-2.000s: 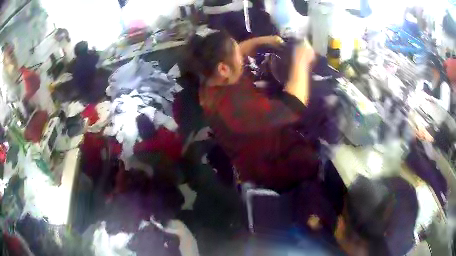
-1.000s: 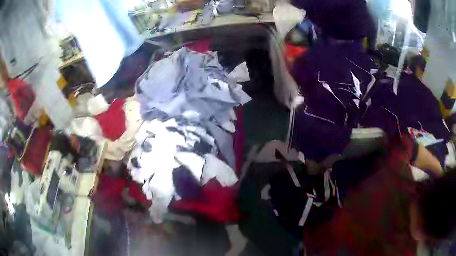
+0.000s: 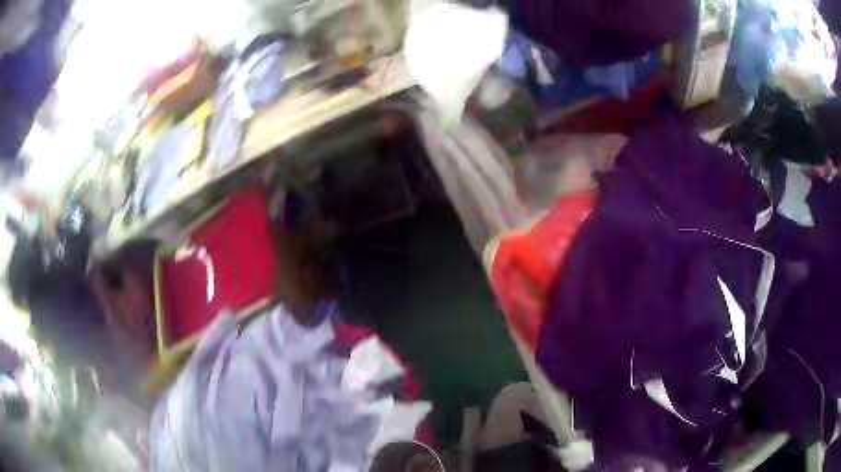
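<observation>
Neither of my hands is in the picture. Nearest in front of me at the lower left lies a loose heap of pale lilac-grey cloth pieces (image 3: pixel 258 396), with a few white pieces at its right edge. On the right is a large pile of dark purple cloth (image 3: pixel 645 277) with thin white strips on it. An orange-red item (image 3: pixel 535 267) touches the purple pile's left side. The picture is blurred.
Dark green floor (image 3: pixel 443 323) shows between the heaps. A long pale table (image 3: pixel 295 120) with cloth on it crosses the upper left. A red panel or crate (image 3: pixel 221 267) stands below it. A long pale wrapped shape (image 3: pixel 470 166), topped with white, slants down the middle.
The view has swung and moved forward. The person in dark red at the right has left the picture. The lilac-grey heap now sits lower left, and the purple pile looks larger.
</observation>
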